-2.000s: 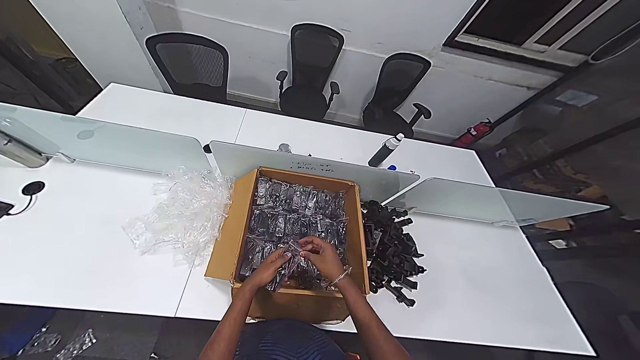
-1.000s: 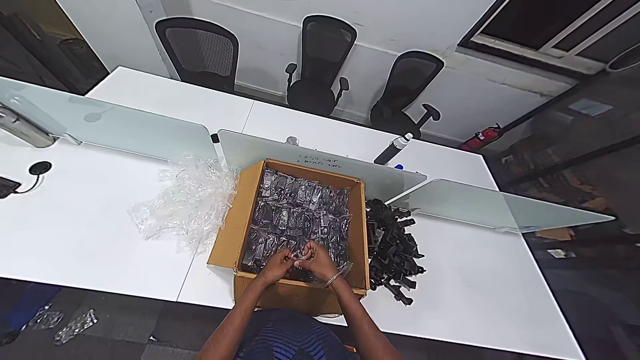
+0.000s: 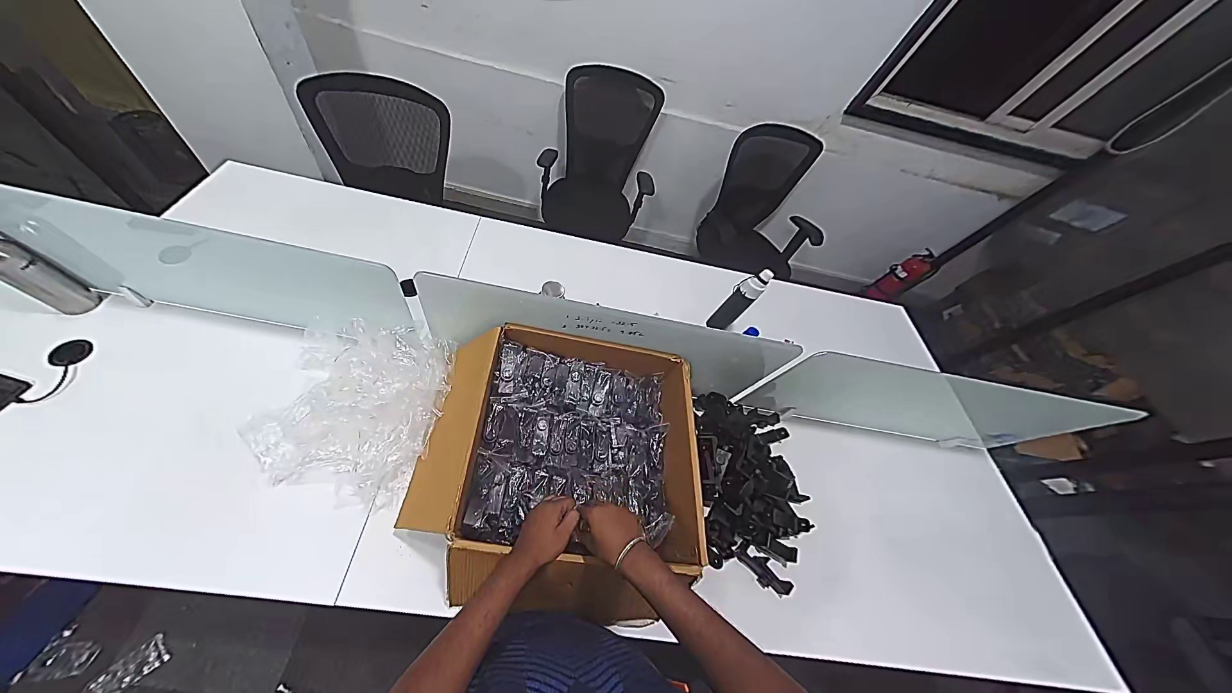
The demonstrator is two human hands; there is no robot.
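An open cardboard box (image 3: 431, 462) stands on the white table, holding rows of dark parts in clear plastic bags (image 3: 568, 433). Over the box's near side, my left hand (image 3: 549, 529) and my right hand (image 3: 613, 531) are close together, fingers curled on a small clear plastic bag whose contents the fingers hide. A bracelet is on my right wrist. Left of the box lies a heap of crumpled clear plastic bags (image 3: 356, 414). On its right is a pile of loose black plastic parts (image 3: 756, 491).
Frosted glass dividers (image 3: 616, 332) run behind the box, one bearing handwriting. Beyond them stands a bottle (image 3: 739, 300). A metal flask (image 3: 43, 279) is at the far left near a round black device (image 3: 70, 352). Black mesh chairs (image 3: 602, 144) stand past the table; plastic bags (image 3: 130, 664) lie on the floor.
My hands have drawn closer together over the near side of the box, and my fingers are more tightly curled than before.
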